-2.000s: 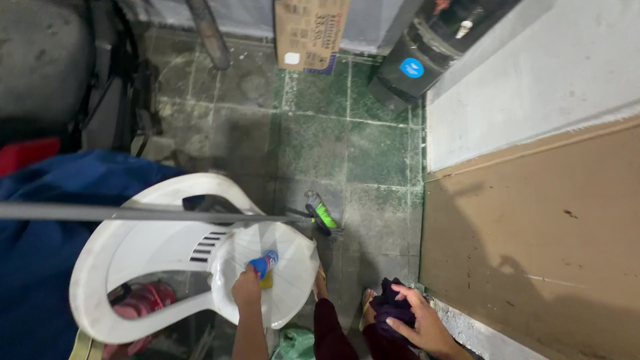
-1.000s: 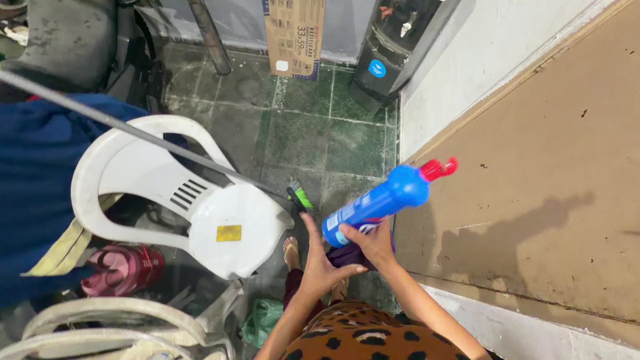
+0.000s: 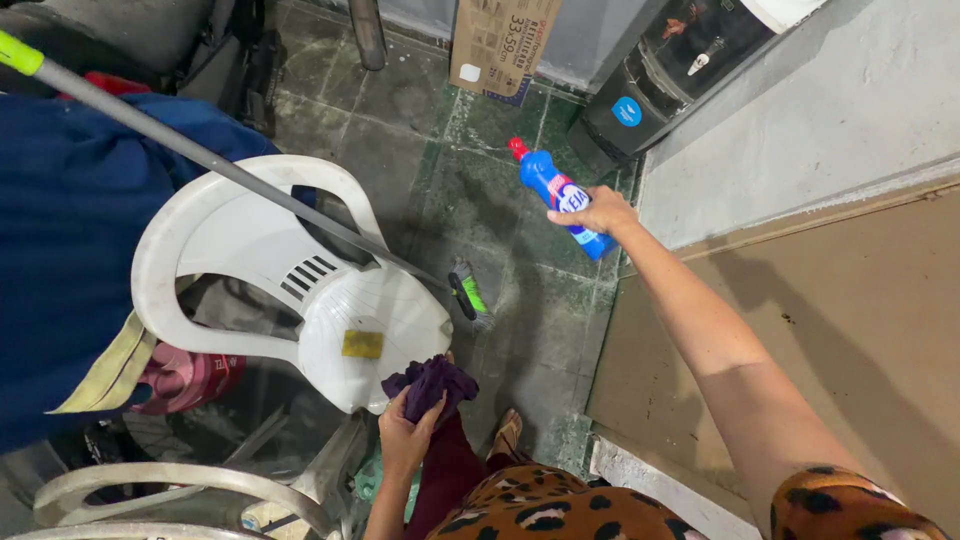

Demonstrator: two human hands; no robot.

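My right hand grips a blue plastic cleaner bottle with a red cap, tilted above the tiled floor, its cap toward the upper left. Lower down, my left hand holds a bunched dark purple cloth by the front edge of a white plastic chair. A yellow sponge lies on the chair's seat. Across the chair runs the grey handle of a broom, whose green and grey bristle head is over the floor just beyond the seat.
A cardboard box leans on the back wall, with a black water dispenser to its right. A brown panel lines the right side. At left are blue fabric, a pink container and another plastic chair.
The bottle, between both hands one second ago, is now in my right hand alone, out over the floor. My left hand has moved off it and holds the purple cloth.
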